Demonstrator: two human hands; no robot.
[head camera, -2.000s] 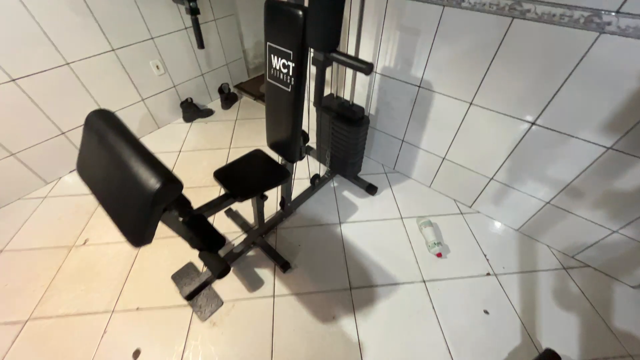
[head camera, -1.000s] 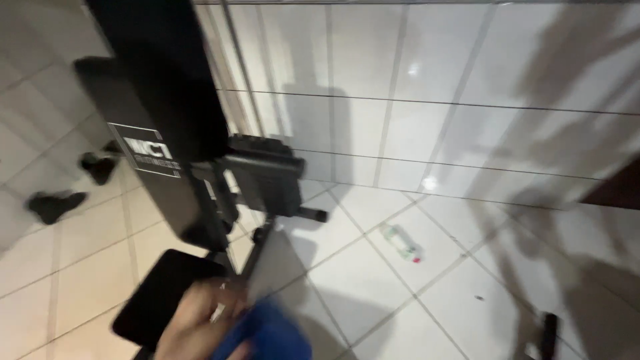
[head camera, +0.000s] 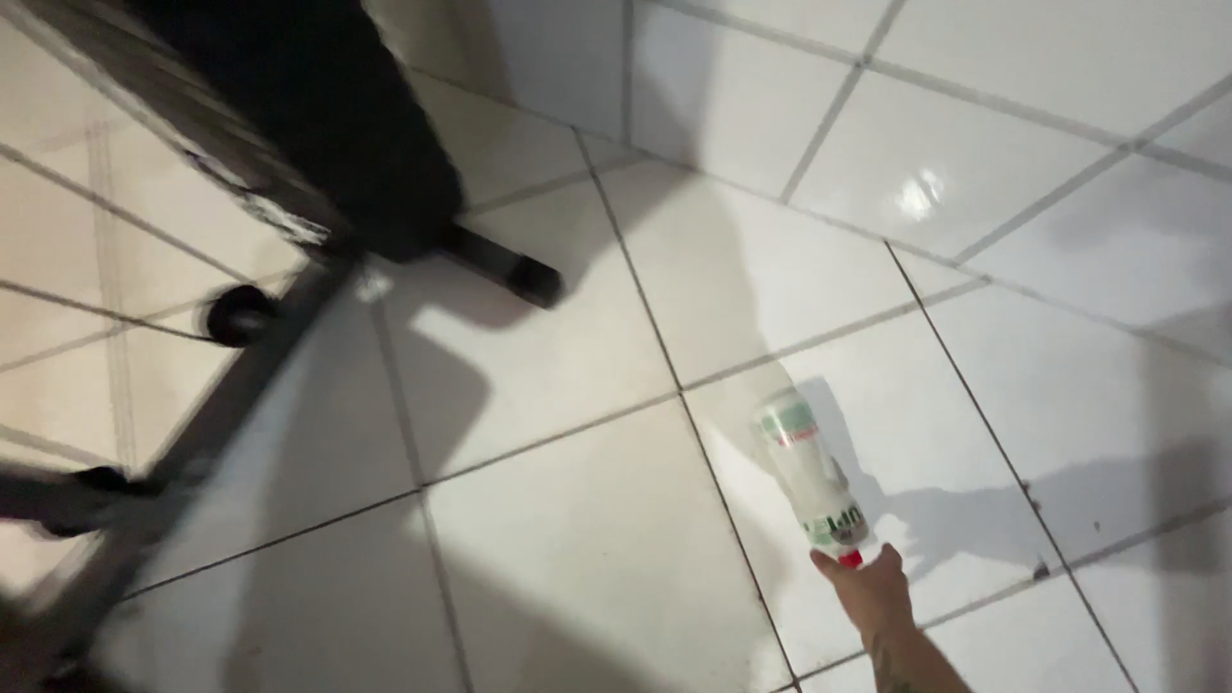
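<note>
A clear plastic bottle (head camera: 813, 472) with green and white printing and a red cap lies slantwise over the white floor tiles, its cap end toward me. From the lower right comes my right hand (head camera: 871, 582), a tattoo on its forearm. Its thumb and a finger are spread on either side of the red cap (head camera: 850, 558), at the near end of the bottle. Whether they grip it is unclear, as the view is blurred. My left hand is out of view.
At the left stands a black exercise machine, with its dark weight stack (head camera: 318, 125), a foot bar (head camera: 505, 269) with a black end cap, and a long floor beam (head camera: 241, 385). A white tiled wall (head camera: 962, 144) rises behind the bottle.
The view has moved in closer to the bottle. My right hand now reaches its cap end. The hand and blue item seen low in the frame one second ago are out of view.
</note>
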